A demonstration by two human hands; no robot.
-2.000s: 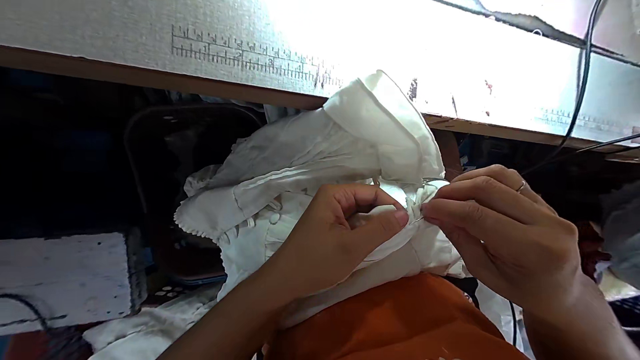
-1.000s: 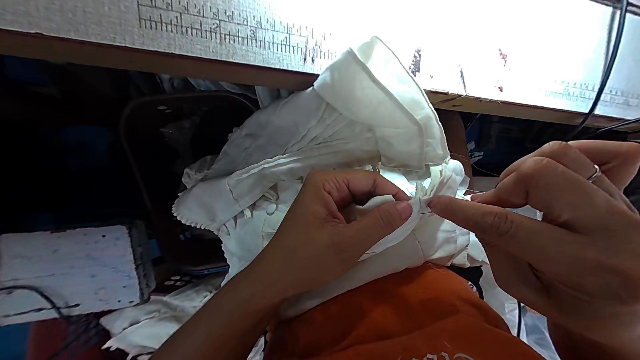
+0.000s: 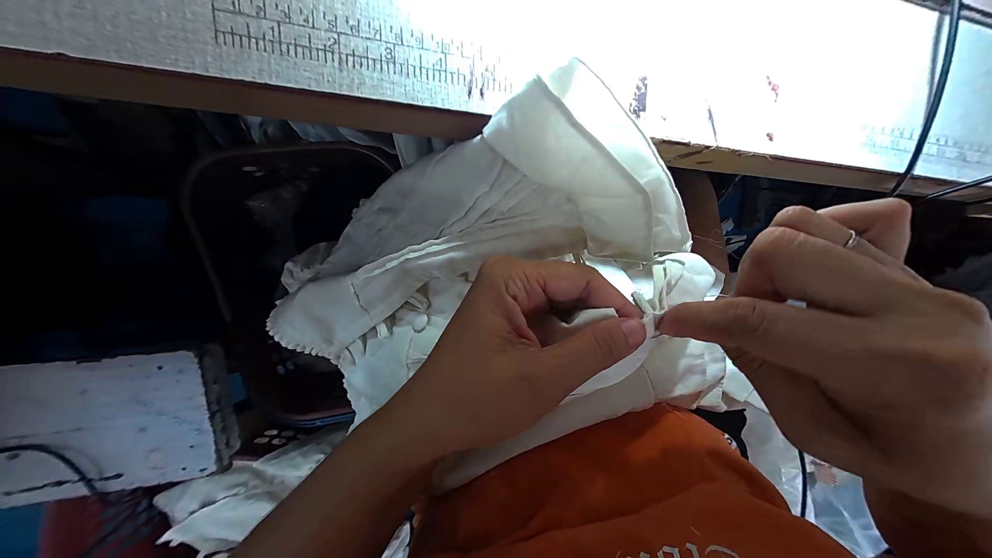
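Observation:
A white cloth garment (image 3: pixel 465 209) with a collar-like folded part (image 3: pixel 581 155) lies bunched over my lap, against the table's edge. Between thumb and index finger my left hand (image 3: pixel 535 341) pinches a fold of it near small cloth loops or ties (image 3: pixel 665 283). The index fingertip of my right hand (image 3: pixel 837 325) touches the cloth right beside my left thumb; its other fingers are curled, with a ring on one. Whether they hold a needle or thread cannot be made out. A small white button (image 3: pixel 419 322) shows on the garment to the left.
Along the top runs a pale table (image 3: pixel 349 54) with ruler markings and a wooden edge. A black cable (image 3: pixel 930 101) hangs at the right. A stained white board (image 3: pixel 101 418) is at lower left, near more white cloth (image 3: pixel 248 488). Behind the garment is a dark container (image 3: pixel 287 178).
Since two seconds ago my right hand has shifted right and its fingers have curled, while the index fingertip is at the cloth. My left hand keeps its pinch.

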